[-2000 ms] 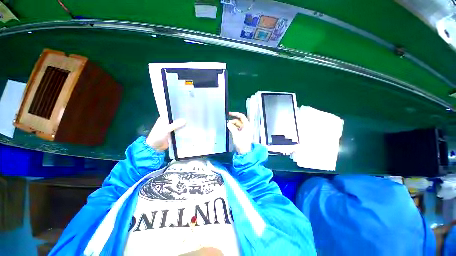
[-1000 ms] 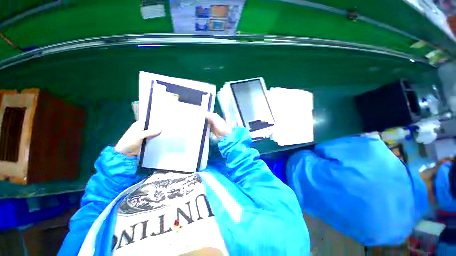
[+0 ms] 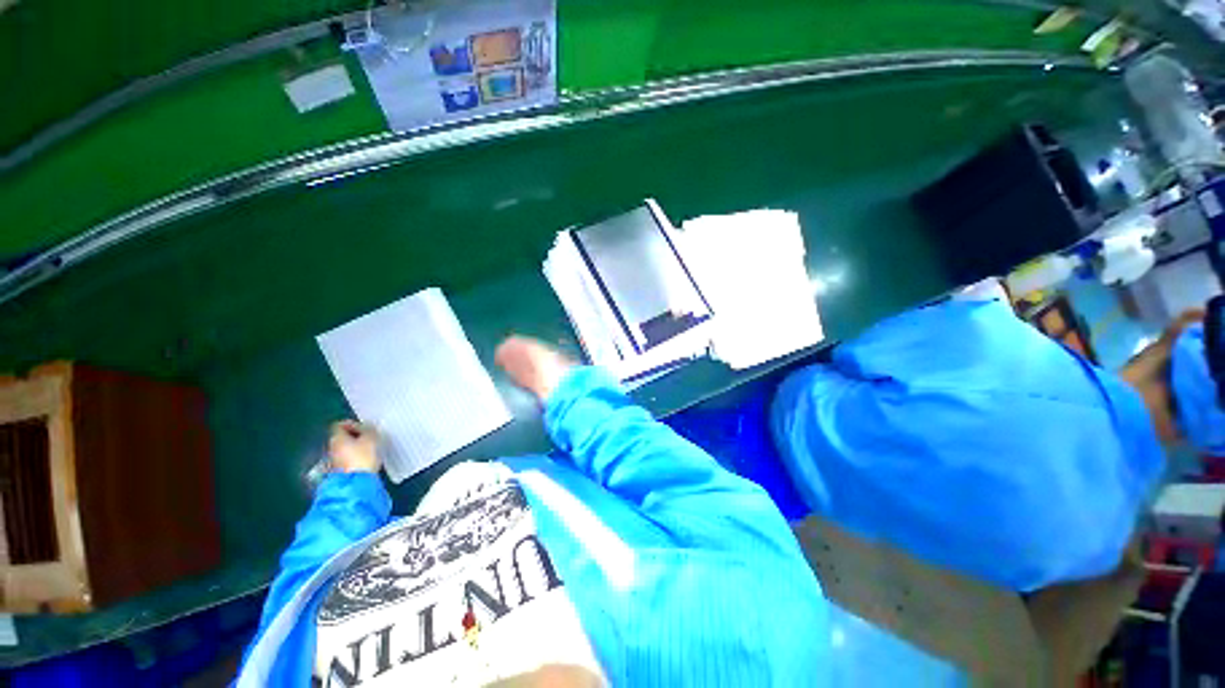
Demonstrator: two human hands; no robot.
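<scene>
A white, faintly lined sheet (image 3: pixel 417 383) lies on the green bench in front of me, tilted, with no panel on top. My left hand (image 3: pixel 352 448) is at its lower left corner, small, fingers bent; whether it grips anything is unclear. My right hand (image 3: pixel 532 363) is blurred, just right of the sheet's edge; its fingers are hard to make out. The panel stack (image 3: pixel 642 276) has a dark-framed display panel on top, with its black band towards me. The separator sheets (image 3: pixel 755 285) lie fanned against its right side.
A wooden box (image 3: pixel 141 477) stands at the far left. A black box (image 3: pixel 1001 208) is at the right. A person in a blue smock (image 3: pixel 961 437) is close on my right. A metal rail (image 3: pixel 403 151) runs along the back, below an instruction sheet (image 3: pixel 464 61).
The display panel held in both hands is no longer visible; the lined white sheet shows instead. My hands have moved apart and lower. The view has turned to the right.
</scene>
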